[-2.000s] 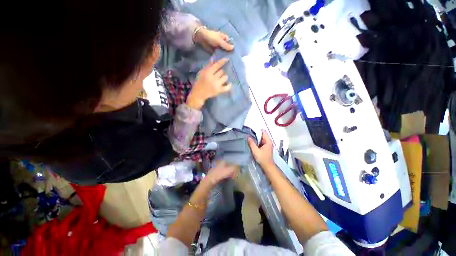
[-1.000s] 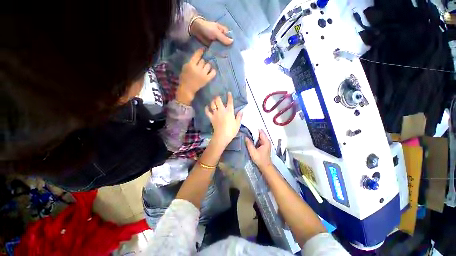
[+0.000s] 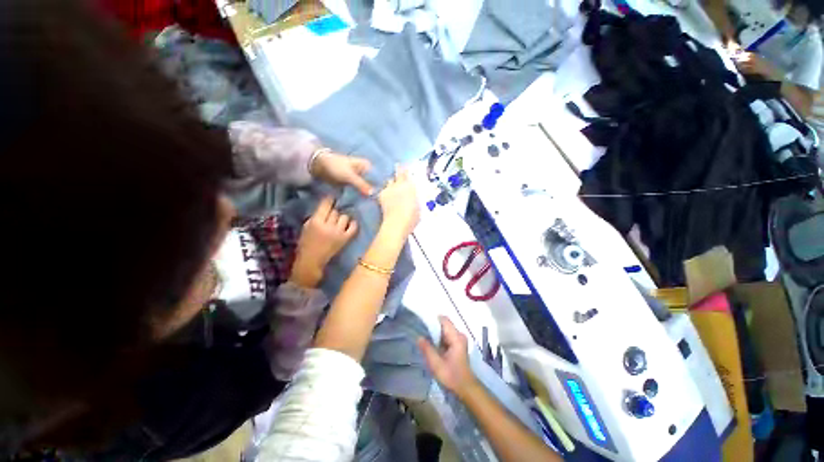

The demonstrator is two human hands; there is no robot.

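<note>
A large grey garment panel [image 3: 388,95] spreads over the table by the white sewing machine [image 3: 542,262]. My left hand [image 3: 398,203], with a bracelet on the wrist, reaches onto it beside a co-worker's hand; its fingertips are at the cloth, but whether they grip it is unclear. The co-worker's two hands [image 3: 341,170] are on the same panel. A smaller folded grey piece [image 3: 396,356] lies nearer me at the table edge. My right hand [image 3: 448,357] is beside its right side, thumb and fingers apart.
Red-handled scissors [image 3: 473,269] lie left of the machine. The co-worker's dark-haired head fills the left side. Black garments [image 3: 678,153] are piled behind the machine, with an open cardboard box [image 3: 770,343] at right. More grey cloth [image 3: 515,36] lies at the top.
The view has shifted, showing more of the table's far side. My left hand has reached farther up the large panel. My right hand has opened from the smaller piece's edge.
</note>
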